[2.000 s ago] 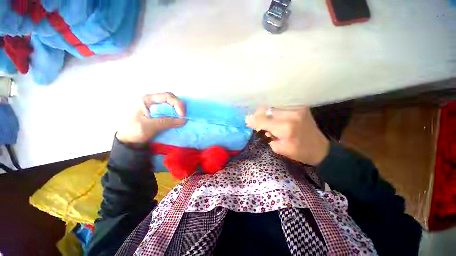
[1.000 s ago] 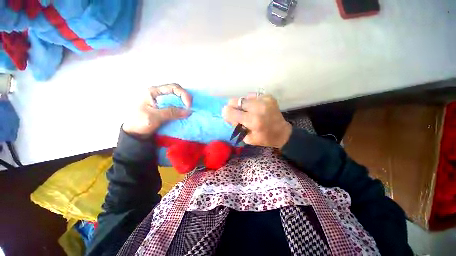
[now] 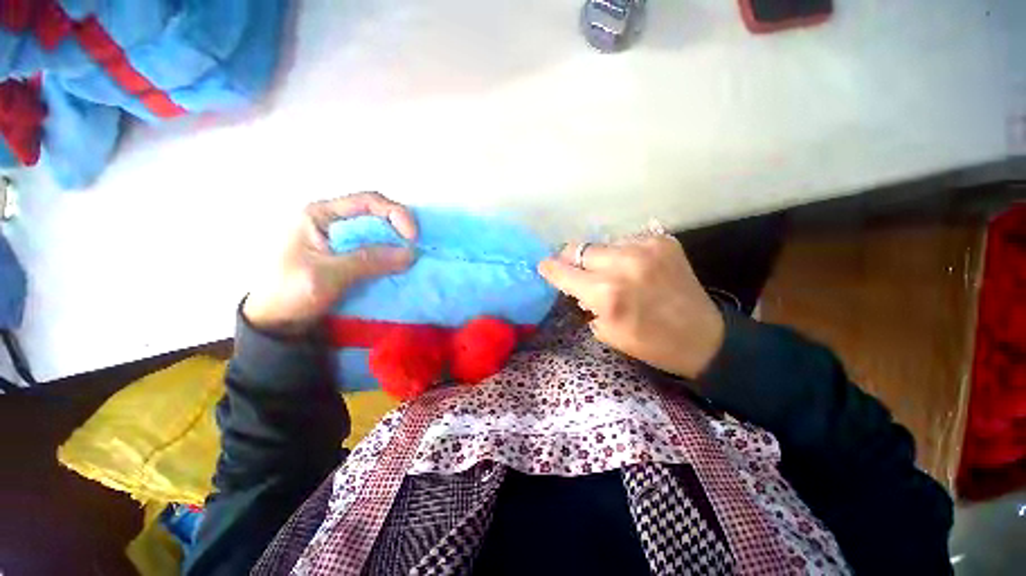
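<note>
A light blue plush piece (image 3: 450, 287) with a red band is held over the table's front edge. A puffy red bow (image 3: 411, 360) with two loops faces down toward the lap. My left hand (image 3: 338, 253) pinches the piece's left end between thumb and fingers. A seam line runs along its top side from my left thumb to the right end. My right hand (image 3: 636, 287), with a ring, is at the right end of the seam, fingertips pinched together. A needle or thread is too small to make out, and the dark snips do not show.
Blue plush pieces with red bands (image 3: 180, 56) are heaped at the table's far left. A small metal object (image 3: 611, 23) and a red-edged phone (image 3: 785, 11) lie at the far side. A yellow sack (image 3: 152, 433) is below left, a cardboard box (image 3: 866, 326) below right. A floral apron (image 3: 596, 416) covers the lap.
My right hand has moved right from over the piece to its right end, and the snips' dark blades have gone out of sight. My left hand keeps its hold, with a slight shift left.
</note>
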